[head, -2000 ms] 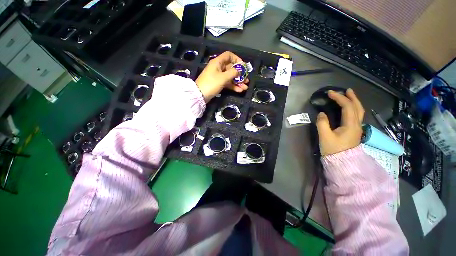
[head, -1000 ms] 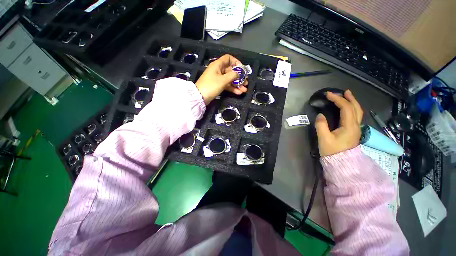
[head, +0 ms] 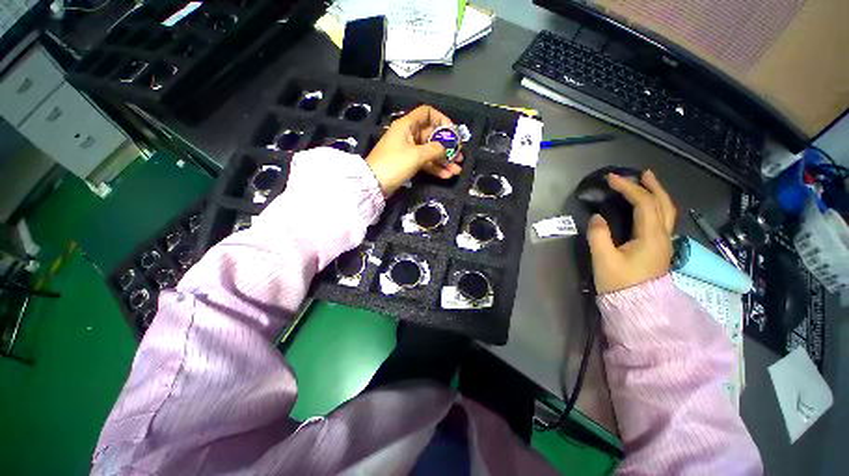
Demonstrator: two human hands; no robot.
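Note:
My left hand (head: pixel 410 151) pinches a round smartwatch module (head: pixel 445 141) by its rim, above the foam tray (head: pixel 372 299). Its lit face shows purple with a small green spot. The black tray's square pockets hold several round dark-faced modules with silvery rims and pale tabs; my left sleeve hides some. My right hand (head: pixel 638 228) is around a black barcode scanner (head: pixel 596 191) lying on the desk right of the tray, its cable running down. A white barcode label (head: pixel 555 227) lies between tray and scanner. Another label (head: pixel 527 139) is at the tray's upper right corner.
A keyboard (head: pixel 633 98) and monitor (head: pixel 745 56) stand at upper right. A pen (head: pixel 577 141), smartphone (head: pixel 363 46) and papers (head: pixel 419 33) lie above the tray. A notebook (head: pixel 712 265) touches my right sleeve. More black trays (head: pixel 158 265) are at left.
The module's lit face has changed from a whitish-purple pattern to darker purple with a green spot. It is turned slightly in my left fingers. My right hand stays on the scanner.

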